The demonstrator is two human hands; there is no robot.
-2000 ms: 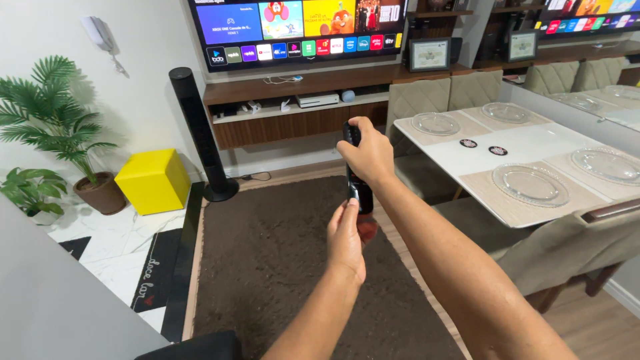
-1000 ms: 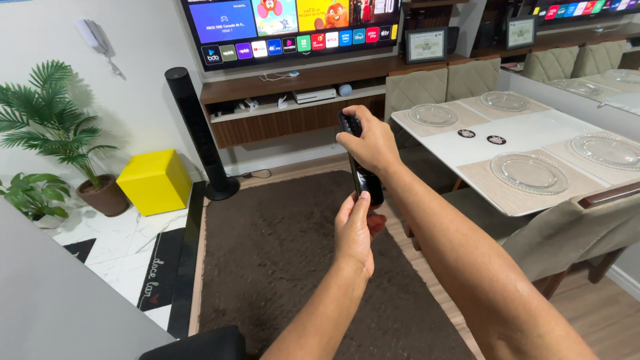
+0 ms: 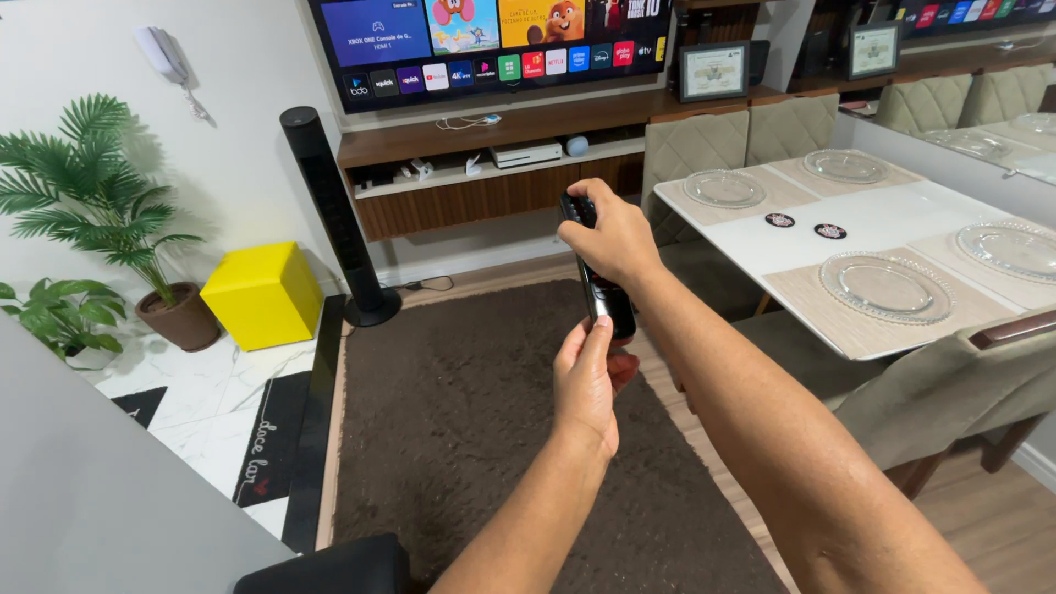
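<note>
A black remote control is held out in front of me, tilted, above the dark rug. My left hand grips its lower end, with the thumb on top. My right hand is closed around the upper end, and its fingers cover some of the buttons. Beyond the hands, a wall-mounted television is lit and shows rows of app tiles. Below it, a white game console and a small round speaker sit on the shelf of a wooden wall unit.
To the right stands a white dining table with glass plates and upholstered chairs. A black tower fan or speaker, a yellow cube stool and a potted palm stand left. The brown rug lies below my hands.
</note>
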